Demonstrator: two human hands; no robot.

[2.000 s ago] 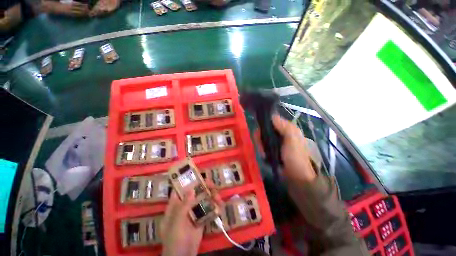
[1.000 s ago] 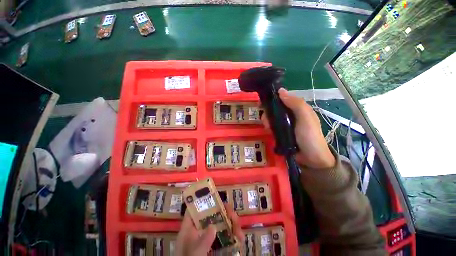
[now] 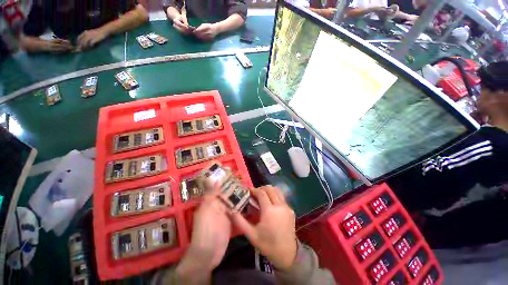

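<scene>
My left hand holds a gold-tan mobile phone, back up, above the red phone tray. My right hand has its fingers on the lower end of the same phone. Both hands are somewhat blurred, and whether a cable is in the phone cannot be told. The tray's two far pockets hold white barcode labels. Gold phones lie back up in several other pockets. The held phone and my left hand partly hide the right column.
The right monitor stands beyond a white mouse and a small white labelled block. A red tray of red-and-black phones is at lower right. The left monitor is at the left edge. People's hands are across the bench.
My right hand has let go of the black scanner and moved down to the held phone. The view has turned right. The green bar seen earlier on the right monitor is gone.
</scene>
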